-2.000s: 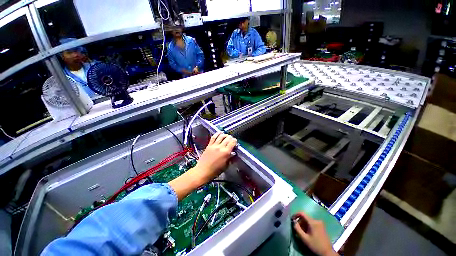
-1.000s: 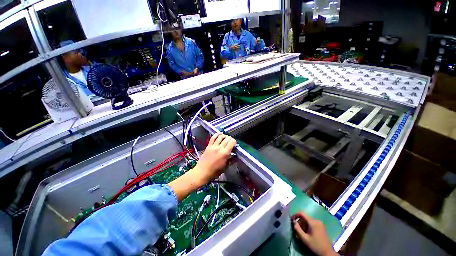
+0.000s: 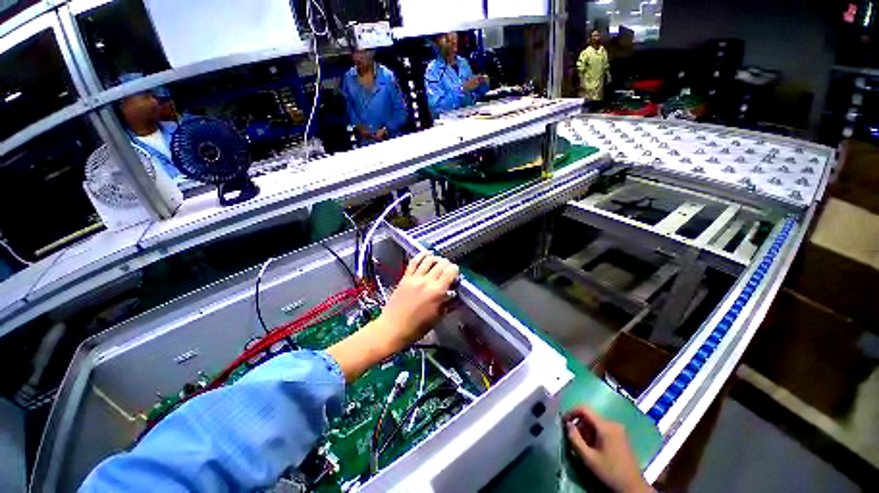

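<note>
The large light-grey enclosure (image 3: pixel 479 431) lies open in front of me, with a green circuit board (image 3: pixel 347 424) on its floor. My left hand (image 3: pixel 421 297) rests on the top edge of its right end wall, fingers curled over the rim; its palm side is hidden. Red wires (image 3: pixel 279 332) run along the far side. A white cable (image 3: pixel 370 237) loops up above the wall behind my left hand. Loose black and white leads (image 3: pixel 400 385) lie over the board. My right hand (image 3: pixel 602 450) is low outside the end wall, fingers bent; whether it holds something is unclear.
A green mat (image 3: pixel 602 400) lies under the enclosure. Beyond is a conveyor frame with blue rollers (image 3: pixel 723 332) and a ball transfer table (image 3: pixel 704 159). A white shelf (image 3: pixel 337 171) with fans (image 3: pixel 209 151) crosses behind. Several people stand beyond it. Cartons (image 3: pixel 839 246) are at right.
Both hands have stayed in nearly the same place. Across the shelf, the people in blue have shifted, and a person in yellow now shows at the back. The view has moved slightly.
</note>
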